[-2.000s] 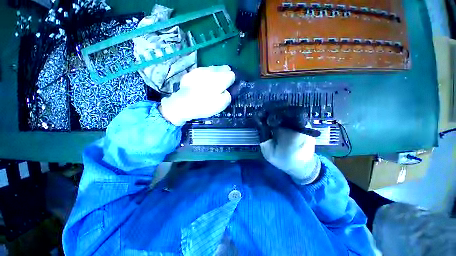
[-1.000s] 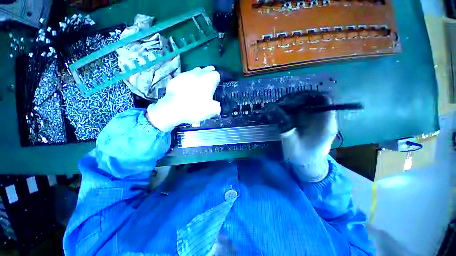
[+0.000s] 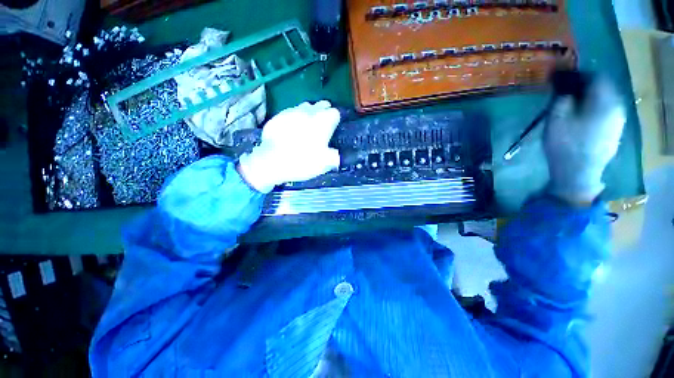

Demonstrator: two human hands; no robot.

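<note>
The dark jig point(image 3: 384, 215) lies at the bench's front edge. A silver ribbed heat sink point(image 3: 377, 196) lies in it, with a row of small black components point(image 3: 405, 158) behind. My left hand point(image 3: 294, 146), in a white glove, rests over the jig's left end with fingers curled; what is under them is hidden. My right hand point(image 3: 584, 136), gloved with dark fingertips and blurred, is off the jig to the right, over the green mat. A thin dark tool point(image 3: 528, 136) runs from its fingertips down to the left.
Stacked orange-brown boards point(image 3: 458, 77) with component rows lie behind the jig. A dark upright screwdriver point(image 3: 324, 37) is left of them. A green frame plate point(image 3: 207, 100) lies over crumpled cloth point(image 3: 229, 122) and the black screw tray point(image 3: 140, 140). A carton point(image 3: 628, 236) is at right.
My right hand has moved right, off the jig, uncovering the components and the heat sink's right part. The thin tool now points down-left instead of right. My left hand stays at the jig's left end.
</note>
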